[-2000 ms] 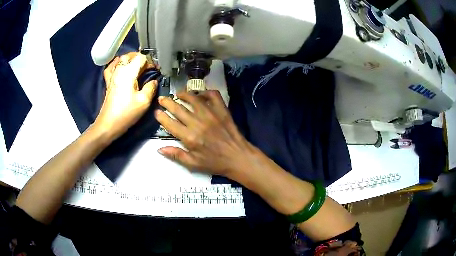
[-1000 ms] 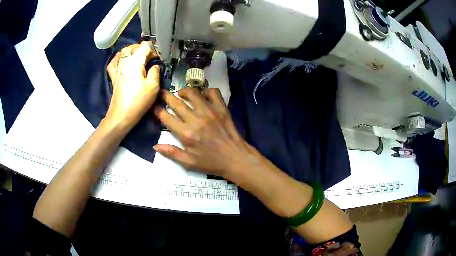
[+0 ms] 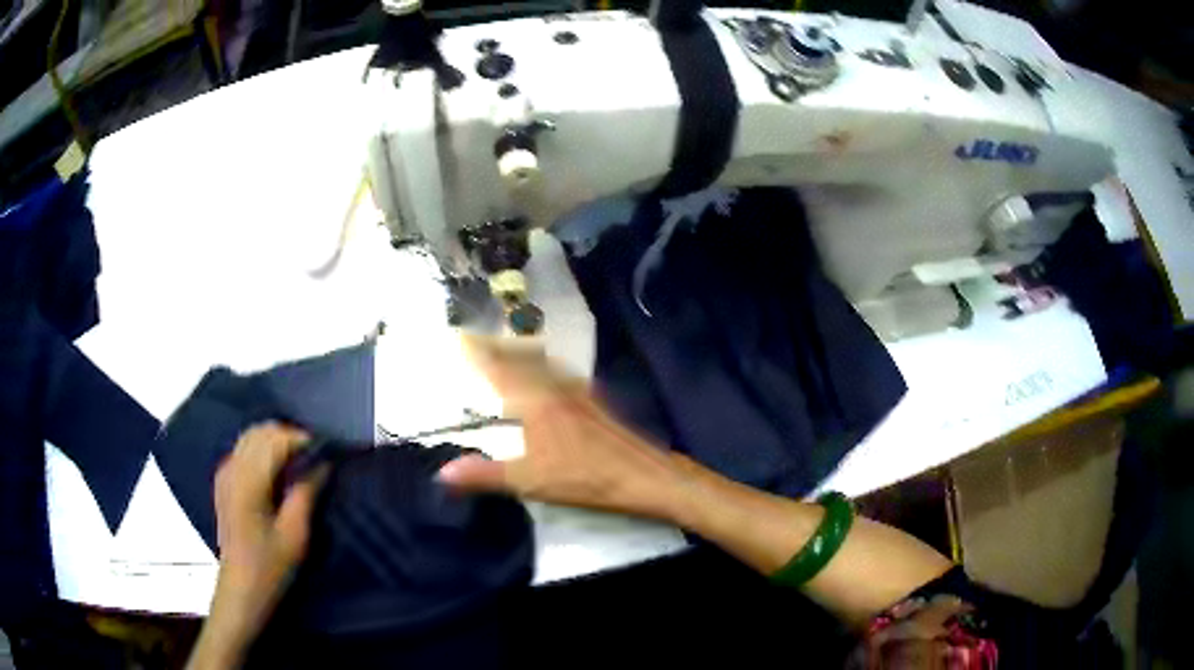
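Observation:
My left hand [image 3: 269, 504] grips a navy cut panel [image 3: 413, 524] at the table's front left. The panel is bunched and lies in front of the needle area, clear of the presser foot. My right hand [image 3: 570, 439] is blurred, with fingers spread, in front of the needle; its thumb is over the panel's upper right edge, and I cannot tell if it touches. The white JUKI lockstitch machine [image 3: 589, 124] stands behind. The needle and presser foot [image 3: 465, 301] are small and blurred.
Sewn navy pieces [image 3: 733, 353] lie under the machine arm, with pale thread ends [image 3: 652, 262] above them. More navy pieces [image 3: 98, 406] lie at the left table edge. A pinkish item [image 3: 1028, 297] lies at the right of the bed. A yellow rail [image 3: 1074, 416] runs below right.
The panel has come out from the needle area toward the front left with my left hand. My right hand's fingers have spread. The view has shifted, showing more of the table behind.

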